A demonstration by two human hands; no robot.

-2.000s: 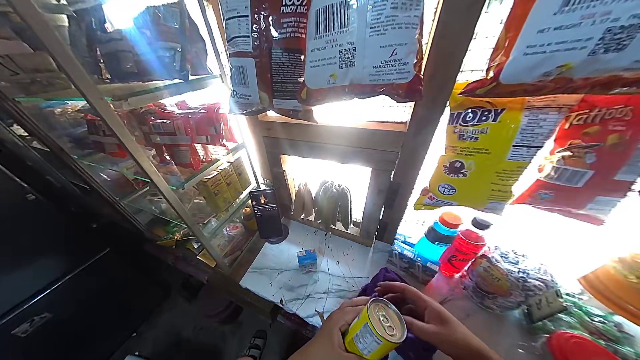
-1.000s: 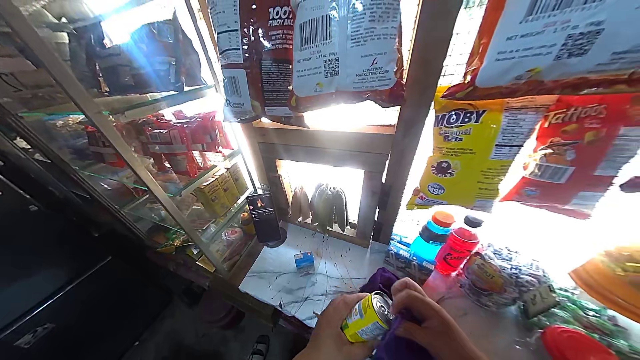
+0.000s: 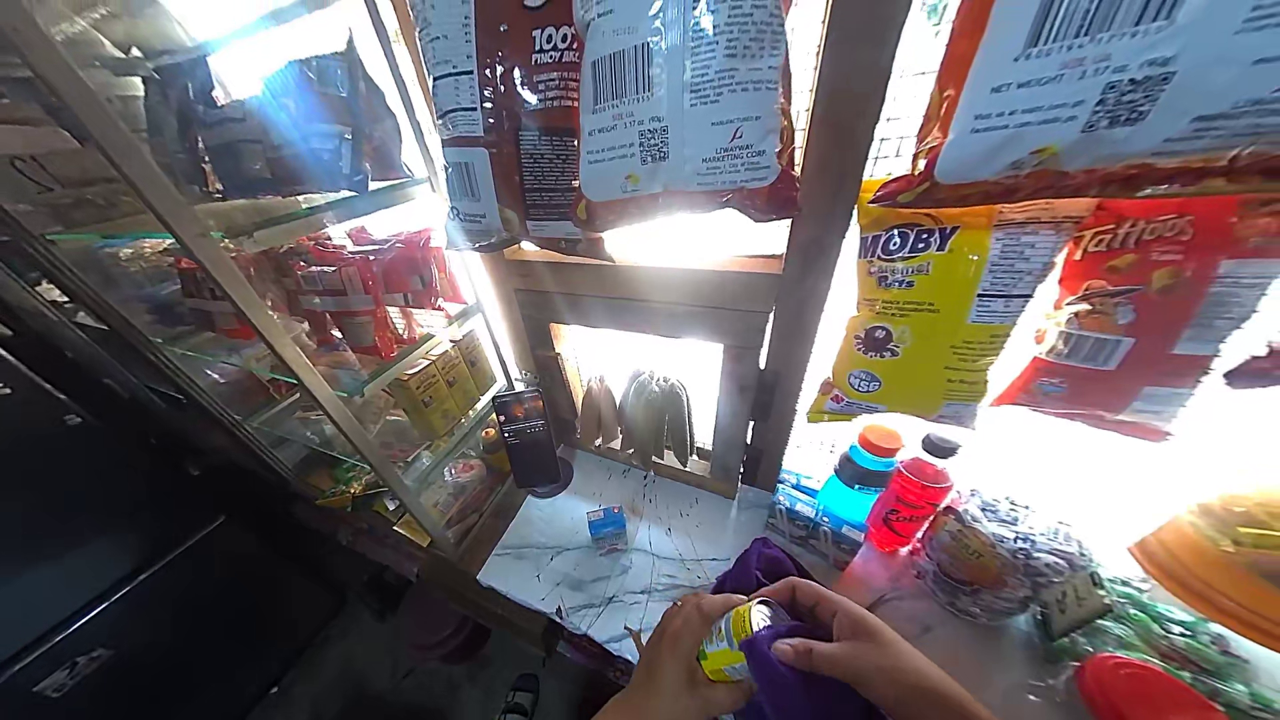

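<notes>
At the lower middle of the head view, my left hand [image 3: 685, 655] grips a yellow metal can [image 3: 728, 640] around its side. The can lies tilted, its silvery lid toward the upper right. My right hand [image 3: 860, 650] holds a purple cloth [image 3: 790, 672] against the can's right side, the thumb pressing on the fabric. More of the purple cloth bunches up behind the hands on the counter. A small blue box [image 3: 607, 527] stands on the marbled counter [image 3: 545, 540], beyond my left hand.
A phone [image 3: 527, 440] stands upright by the glass shelves [image 3: 400, 385] at left. Blue [image 3: 860, 480] and red [image 3: 910, 500] drink bottles, bagged candies [image 3: 1000, 560] and a red lid [image 3: 1145, 690] are at right. Snack packs [image 3: 685, 110] hang above a small wooden-framed opening [image 3: 640, 305].
The can has gone from nearly upright, lid facing me, to lying tilted. My right hand has brought the purple cloth up onto the can's side.
</notes>
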